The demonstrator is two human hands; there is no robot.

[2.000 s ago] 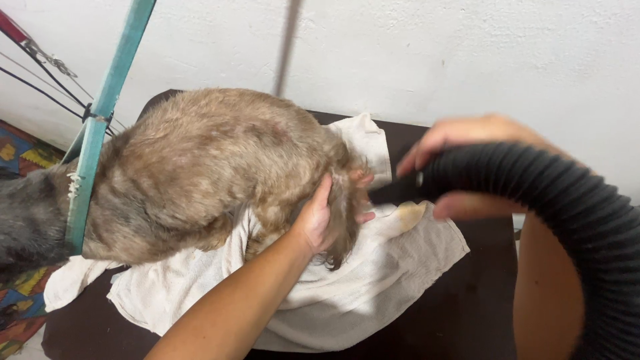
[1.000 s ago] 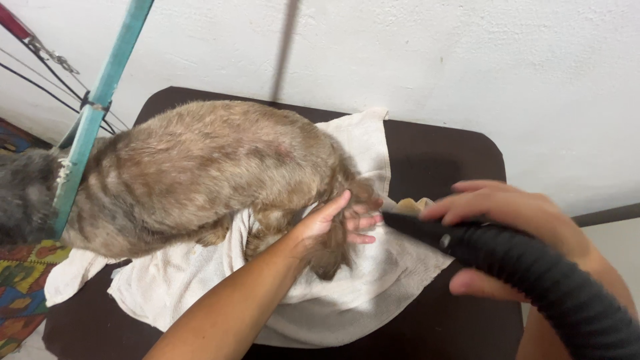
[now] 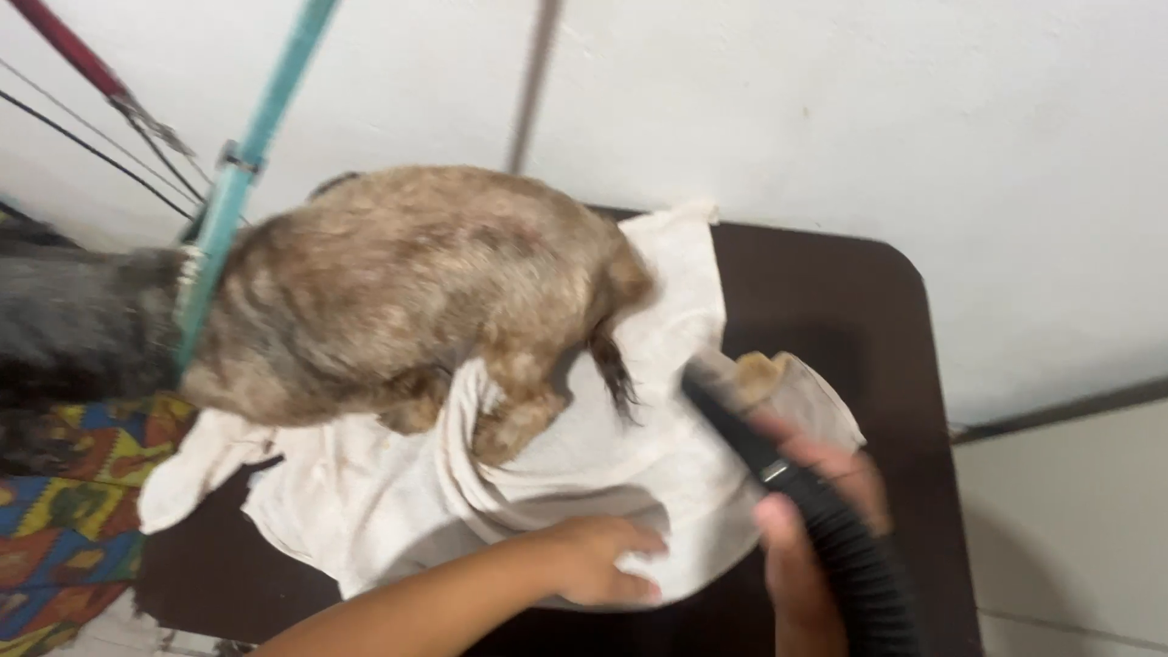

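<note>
A dog with short, damp tan fur (image 3: pixel 429 283) stands on a rumpled white towel (image 3: pixel 675 301), a teal strap (image 3: pixel 224 219) across its neck area. Its thin dark tail hangs at the rear. In my right hand (image 3: pixel 812 493) is the black nozzle and ribbed hose of a blow dryer (image 3: pixel 748 433), angled up and left over the towel, behind the dog; this area is blurred. My left hand (image 3: pixel 611 561) lies on the towel's lower part, below the hind legs and apart from the dog. Whether its fingers pinch the cloth is not clear.
The towel covers part of a dark brown tabletop (image 3: pixel 821 283) against a white wall (image 3: pixel 821 109). A red lead (image 3: pixel 73 46) and thin cords hang at the upper left. Patterned cloth (image 3: pixel 82 511) shows at the lower left. A yellowish item (image 3: pixel 757 376) rests on the towel.
My left hand has let go of the dog's rear end and moved down to the towel. The dryer nozzle has moved away from the dog's rear. The view has shifted.
</note>
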